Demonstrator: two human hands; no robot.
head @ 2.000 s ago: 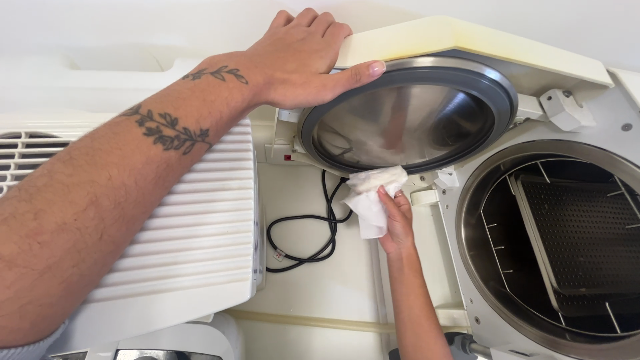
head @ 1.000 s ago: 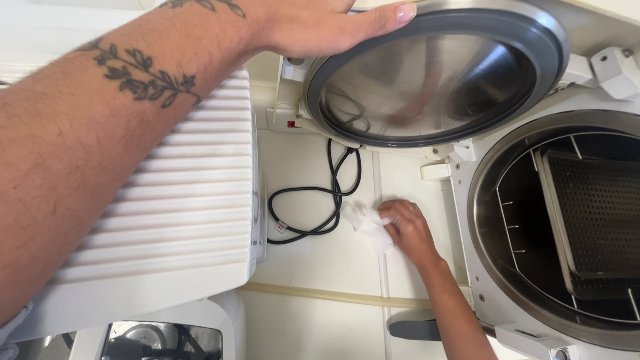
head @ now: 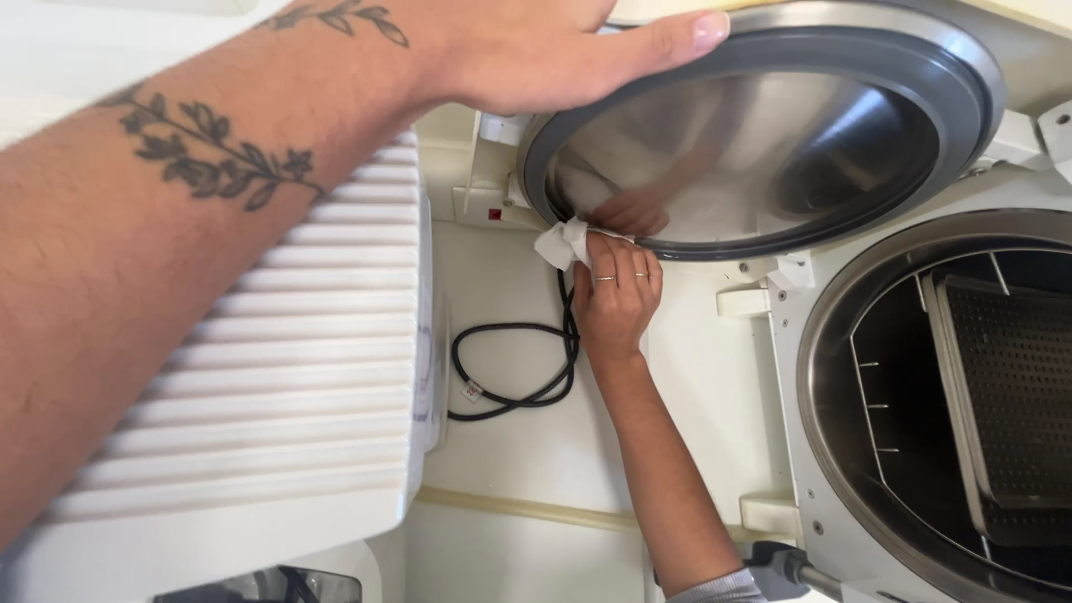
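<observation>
My left hand grips the upper left edge of the round metal autoclave door, its thumb over the steel rim; its other fingers are out of frame. A dark grey rubber gasket rings the door's inner face. With rings on its fingers, my right hand pinches a crumpled white wipe against the gasket at the door's lower left. The door's shiny inside mirrors that hand. To the right, the open round chamber shows a wire rack and a perforated metal tray.
A white ribbed housing stands at left, beneath my left forearm. A looped black cable lies on the pale surface below the door, close to my right wrist. White hinge parts join the door at right. A dark grey fitting sits at the bottom.
My right hand has moved from the pale surface beside the cable up to the door's lower edge, with the wipe still in it. My left hand stays on the door.
</observation>
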